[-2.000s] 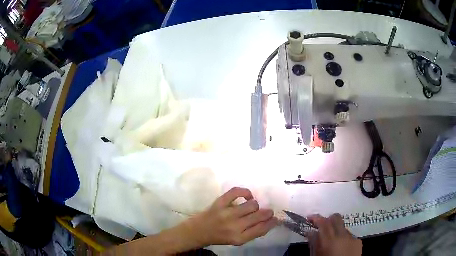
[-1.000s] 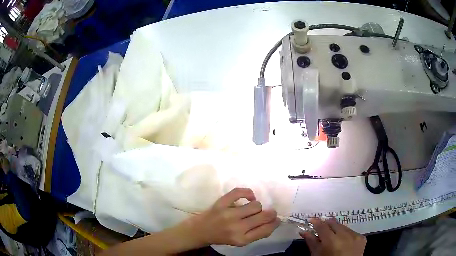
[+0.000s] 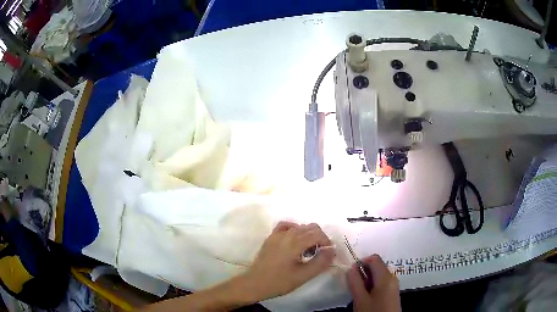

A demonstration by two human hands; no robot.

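Note:
White and cream garment fabric [image 3: 177, 213] lies in loose folds left of the machine, down to the near table edge. My left hand [image 3: 293, 259] pinches the fabric near the table's front edge, with a small white bit showing at its fingers. My right hand [image 3: 375, 283] holds slim silver snips [image 3: 356, 256], tips pointing up and left, just right of my left hand and apart from it. The sewing machine head [image 3: 421, 97] stands at the right. Its needle area is washed out by bright light.
Black-handled scissors [image 3: 462, 204] lie right of the needle. A lamp [image 3: 314, 146] hangs left of it. A tape strip [image 3: 440, 263] runs along the near edge. A printed sheet [image 3: 537, 195] lies far right. A person's dark sleeve [image 3: 30, 256] shows at lower left.
The snips have turned from pointing left to more upright. My right hand has shifted left. My left hand has turned, its fingers curling over the fabric. The camera view has shifted slightly.

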